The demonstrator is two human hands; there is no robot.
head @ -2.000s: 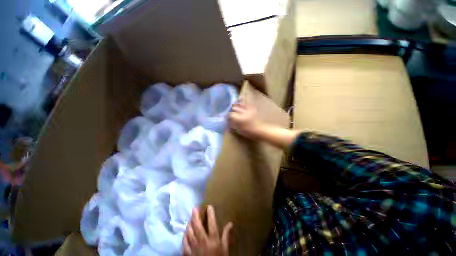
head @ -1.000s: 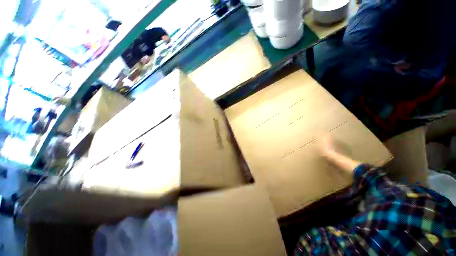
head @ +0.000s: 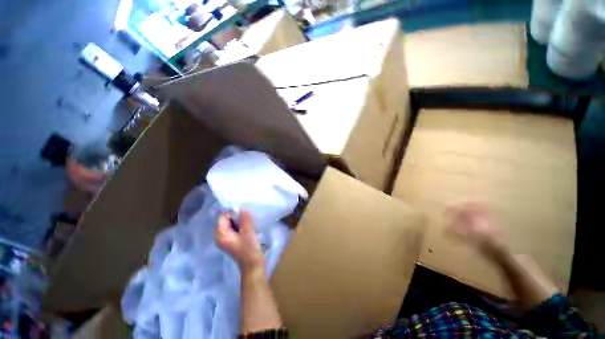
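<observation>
My left hand holds a white bagged piece by its lower edge, over the inside of a large open carton. Rows of whitish bagged pieces fill the carton below it. My right hand is blurred above a flat brown carton top at the right; whether it holds anything cannot be told. A brown flap folds out between my two arms.
A closed carton stands behind the open one, with a small dark tool on its top. White round cups are stacked at the upper right. A person's arm shows at the left.
The view has swung back over the open carton. My left hand has come into view with a white bagged piece. My right hand is still over the flat carton top.
</observation>
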